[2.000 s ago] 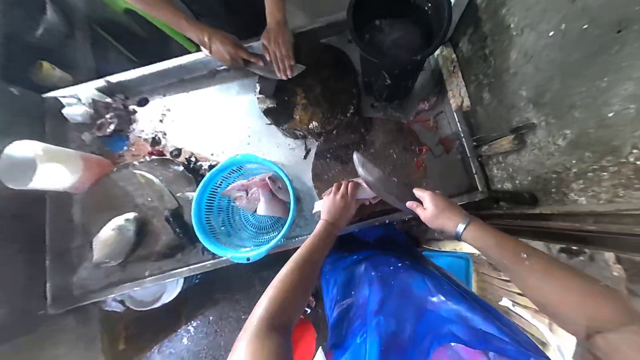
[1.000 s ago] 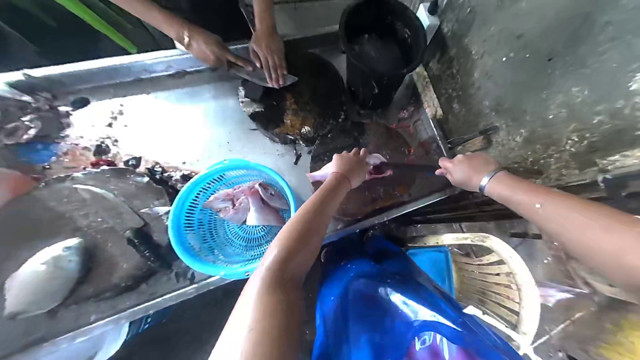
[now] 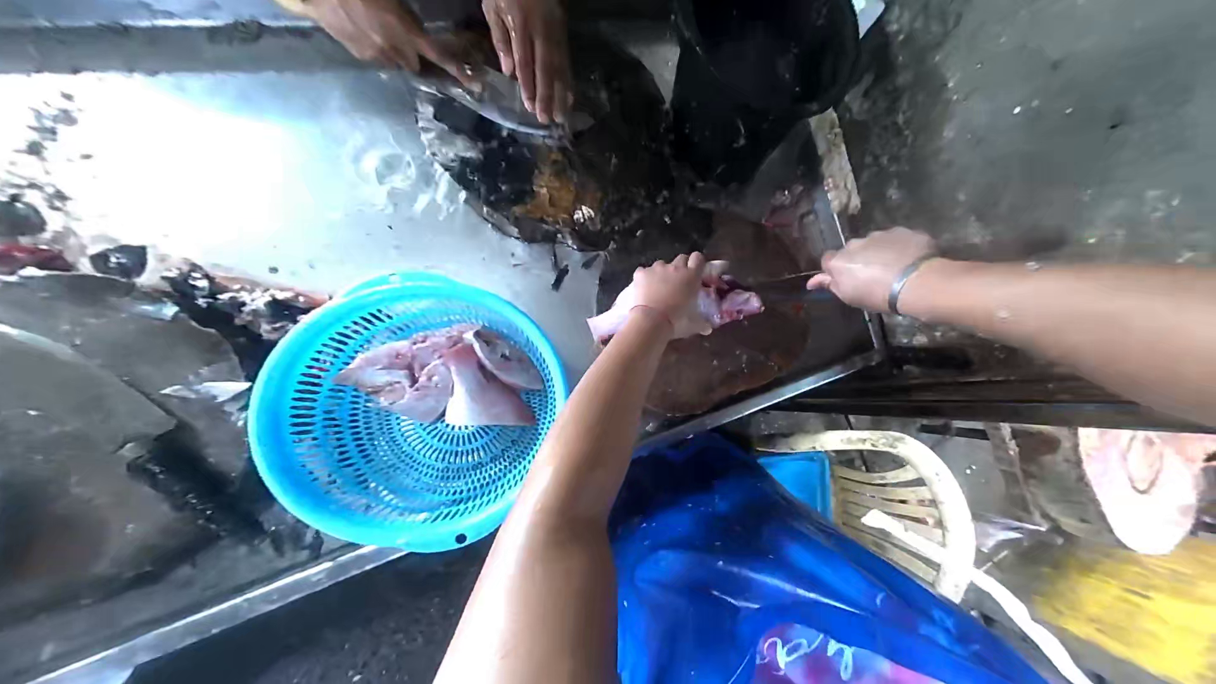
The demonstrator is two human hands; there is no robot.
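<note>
My left hand (image 3: 671,291) presses on a pale piece of fish (image 3: 730,306) lying on a round, wet, brown chopping block (image 3: 731,366). Its cut end, pink and red, faces right. My right hand (image 3: 876,270) is closed around the handle of a knife; the blade (image 3: 784,278) is seen nearly edge-on as a thin line pointing at the fish, and whether it touches the flesh cannot be told. Left of my left forearm, a blue plastic basket (image 3: 408,532) with slotted sides holds several pale cut fish pieces (image 3: 480,385).
Across the metal table (image 3: 313,190), another person's hands (image 3: 532,57) work with a blade on a dark chopping block (image 3: 570,180). A black bucket (image 3: 760,66) stands beside it. Scraps and a grey round board (image 3: 85,399) lie at left. A cream plastic chair (image 3: 936,484) stands below the table edge.
The knife, its broad blade showing over the fish two seconds ago, now appears edge-on, with my right hand farther right of the fish. My left hand stays on the fish. The view has moved closer.
</note>
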